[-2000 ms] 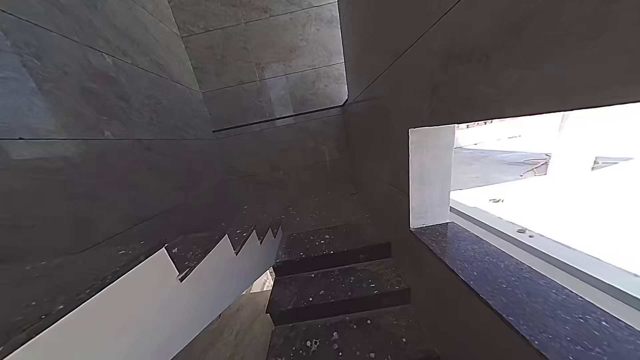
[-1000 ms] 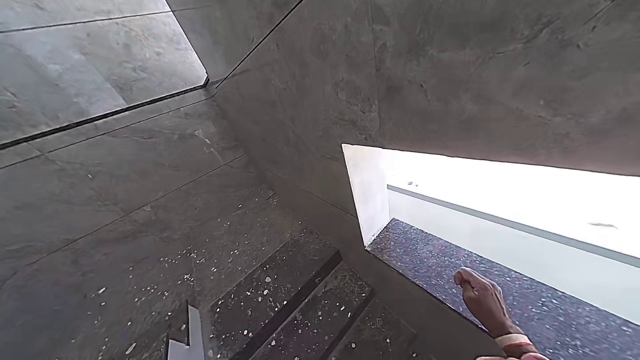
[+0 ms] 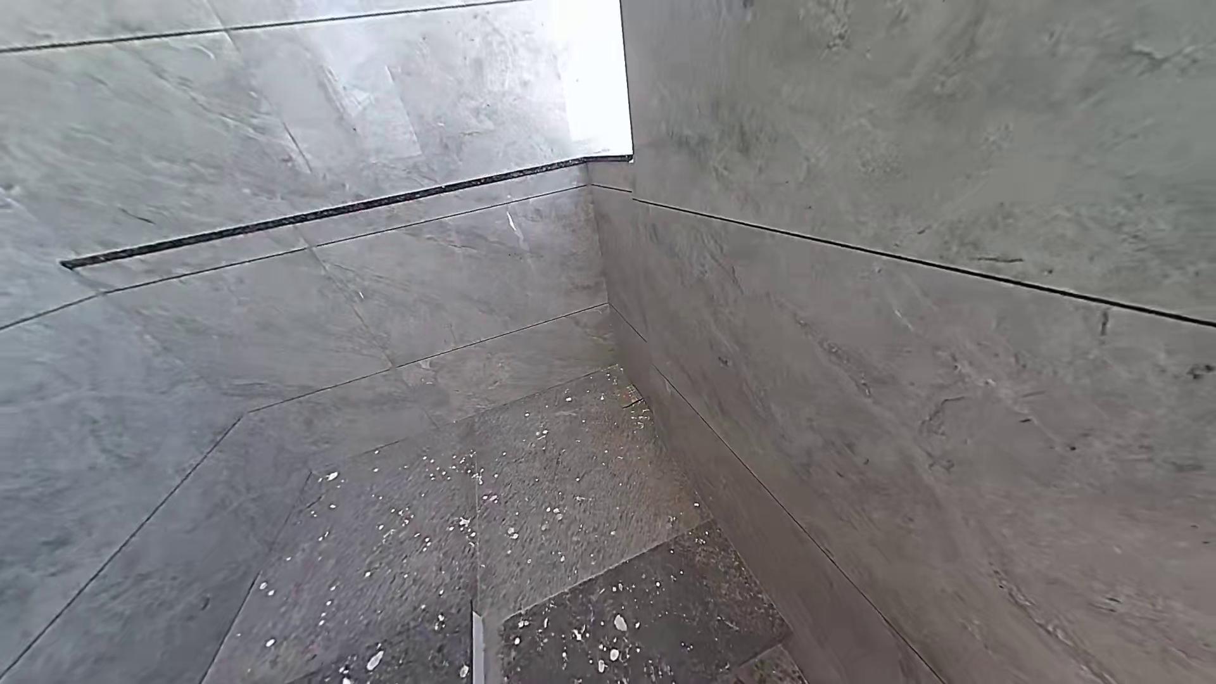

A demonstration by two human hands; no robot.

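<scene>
Neither my left hand nor my right hand is in the head view, so what they hold or touch cannot be seen. Ahead and below lies a stair landing [image 3: 570,475] of dark speckled stone, dotted with white spots. A darker stone step [image 3: 655,598] adjoins it at the bottom centre.
Grey stone-look tiles cover the left wall [image 3: 456,285] and the right wall [image 3: 902,427], which meet in a corner. A dark stone ledge [image 3: 332,211] runs along the left wall below a bright opening [image 3: 598,76]. The narrow white end of a partition [image 3: 479,646] stands beside the step.
The view has swung and come closer to the landing. The hand at the stone window sill one second ago is out of view, as are the sill and its window.
</scene>
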